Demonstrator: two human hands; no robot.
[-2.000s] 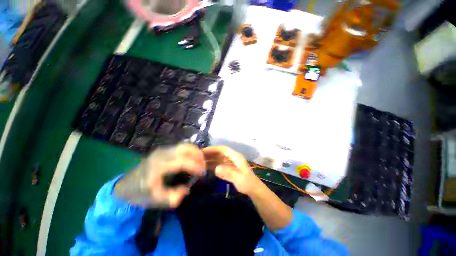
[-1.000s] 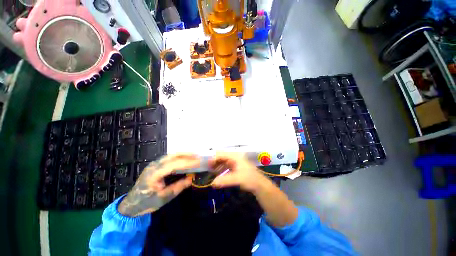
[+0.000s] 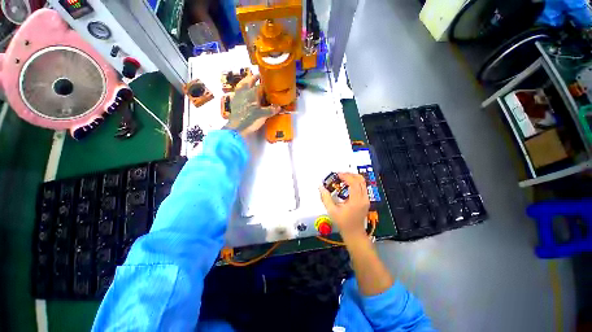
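My left hand, in a greyish glove or covering, reaches over the orange fixtures beside the orange machine head. Its fingers are spread; whether it holds anything is hidden. My right hand holds a small black camera module with a metallic face in its fingertips, above the front right of the white base plate. An orange block sits below the machine head. A single orange fixture with a dark round recess lies at the upper left of the plate.
A black blister tray lies left on the green bench; another is right of the machine. Small dark parts lie on the plate's left. The red emergency stop is at the front edge. A pink fan stands upper left.
My left hand has moved from the front edge up to the fixtures. My right hand has moved right, and the module in it now shows clearly. The view has shifted slightly.
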